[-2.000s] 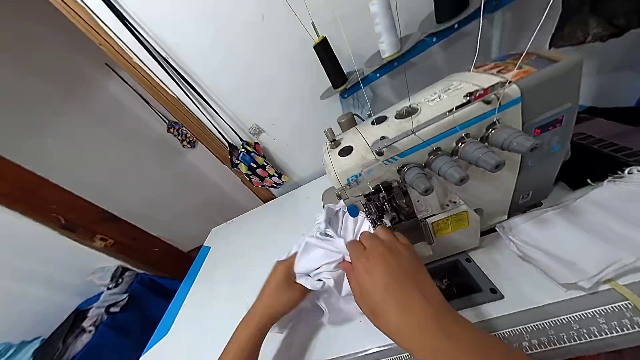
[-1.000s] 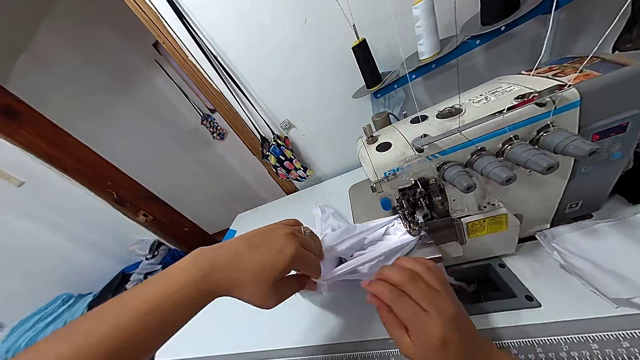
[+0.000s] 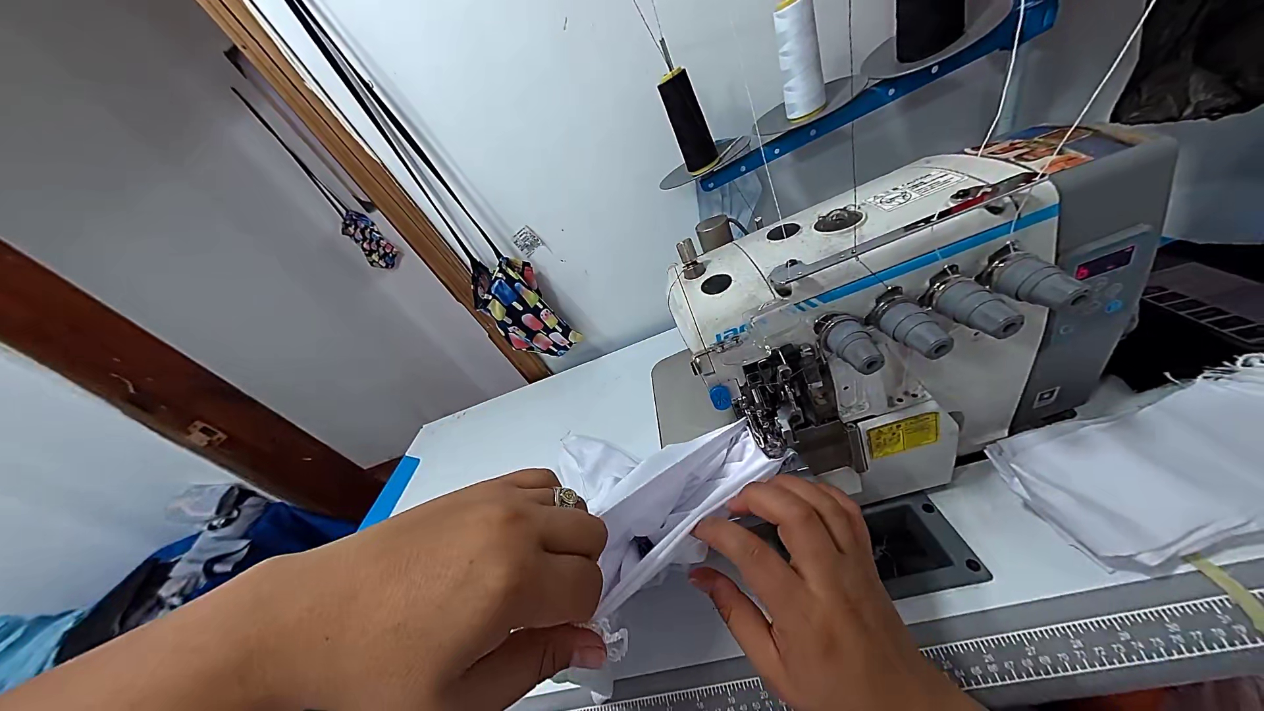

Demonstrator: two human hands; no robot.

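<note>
White fabric [image 3: 671, 494] runs bunched from the needle and presser foot area of an overlock sewing machine [image 3: 889, 296] down to my hands. My left hand [image 3: 513, 573], with a ring on one finger, pinches the near end of the fabric between thumb and fingers. My right hand [image 3: 800, 573] lies at the fabric's right edge just below the presser foot, fingers bent and thumb apart; its fingertips touch the edge, and whether they grip it I cannot tell.
White cloth pieces [image 3: 1136, 474] are stacked right of the machine. A measuring tape [image 3: 1086, 642] runs along the table's front edge. Thread cones [image 3: 800, 59] stand behind. Patterned pouches [image 3: 528, 306] hang by the wall; dark and blue cloth [image 3: 247, 543] lies at lower left.
Two seconds ago both hands held the fabric in a bunch left of the presser foot. Now it is stretched between my left hand and the foot. The view has shifted.
</note>
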